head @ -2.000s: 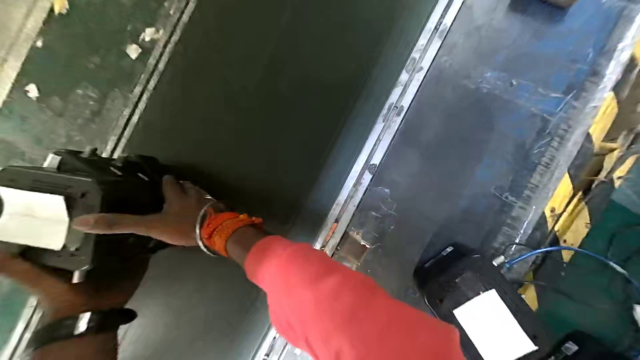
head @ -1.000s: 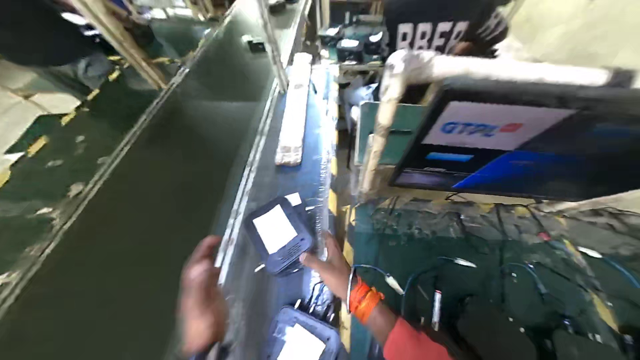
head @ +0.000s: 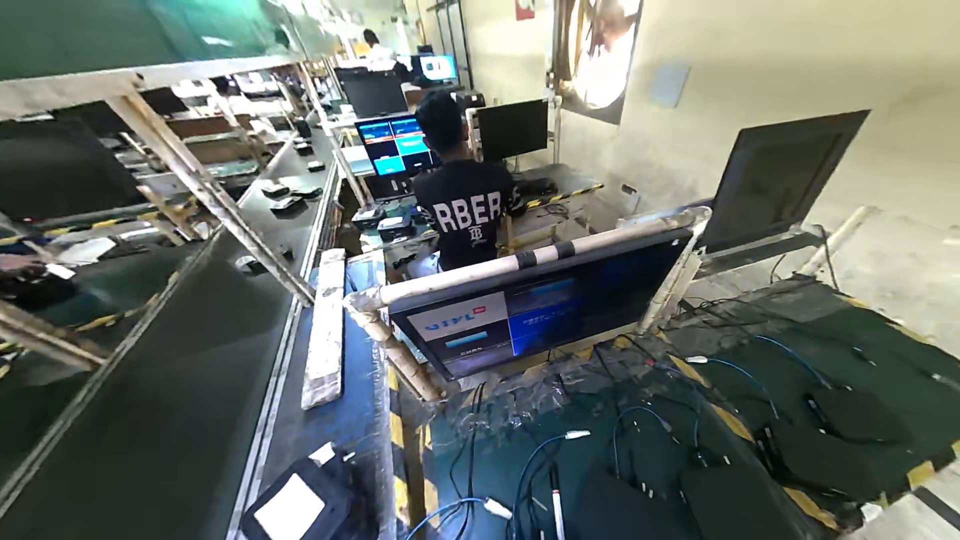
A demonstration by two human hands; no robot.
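Neither my left hand nor my right hand shows in the head view now. A black device with a white label (head: 291,510) lies at the bottom left, on the blue strip (head: 358,431) beside the dark conveyor belt (head: 172,420). On the green mat to the right are black boxes (head: 724,499) with blue cables and white-tipped connectors (head: 496,508). Behind the mat a monitor (head: 540,307) with a lit picture stands in a taped frame.
A long white wrapped bar (head: 326,330) lies along the blue strip. A person in a black shirt (head: 466,202) sits behind the monitor with their back to me. A slanted post (head: 217,199) rises by the belt. More screens (head: 784,180) stand further right and back.
Both hands have left the view; one second ago my right hand was at a labelled black device on the blue strip. The view has swung up toward the room.
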